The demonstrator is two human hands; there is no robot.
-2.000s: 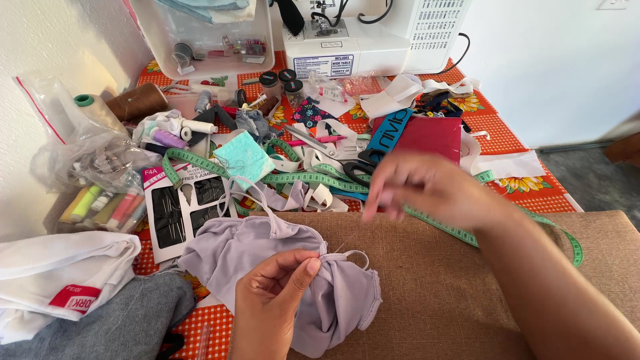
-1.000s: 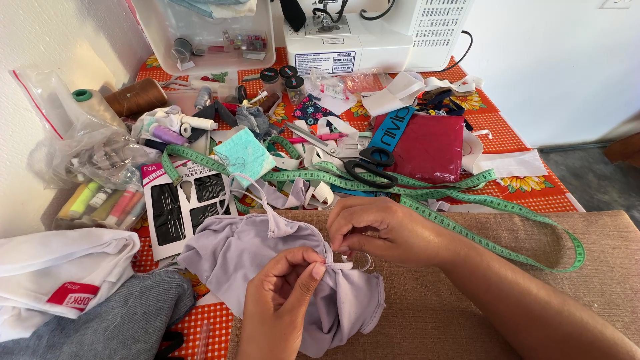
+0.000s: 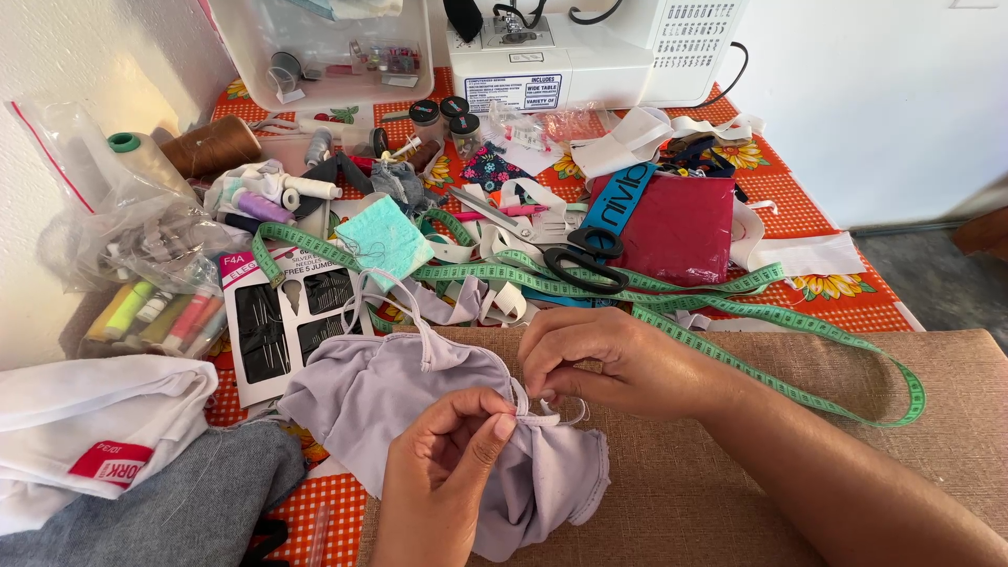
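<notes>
A lilac fabric garment (image 3: 409, 378) with thin straps lies over the edge of a brown woven board (image 3: 709, 472). My left hand (image 3: 453, 457) pinches its trimmed edge between thumb and forefinger. Just to the right, my right hand (image 3: 606, 362) has its thumb and fingertips together at the strap; a needle or thread between them is too small to make out. A thin loop curls beside the right fingertips. Beyond the hands lie a green tape measure (image 3: 787, 315), black-handled scissors (image 3: 587, 260) and a card of needles (image 3: 276, 339). A turquoise cloth square (image 3: 383, 240) carries loose dark thread.
A white sewing machine (image 3: 583, 71) and a clear plastic bin (image 3: 331, 87) stand at the back. Thread spools, small jars (image 3: 465, 134) and a dark red packet (image 3: 677, 228) crowd the middle. Bagged threads (image 3: 157, 315), white cloth (image 3: 94, 409) and denim (image 3: 181, 496) lie left.
My right hand came down from above the board to the garment's edge and now sits slightly right of my left hand. The left hand keeps its pinch on the fabric.
</notes>
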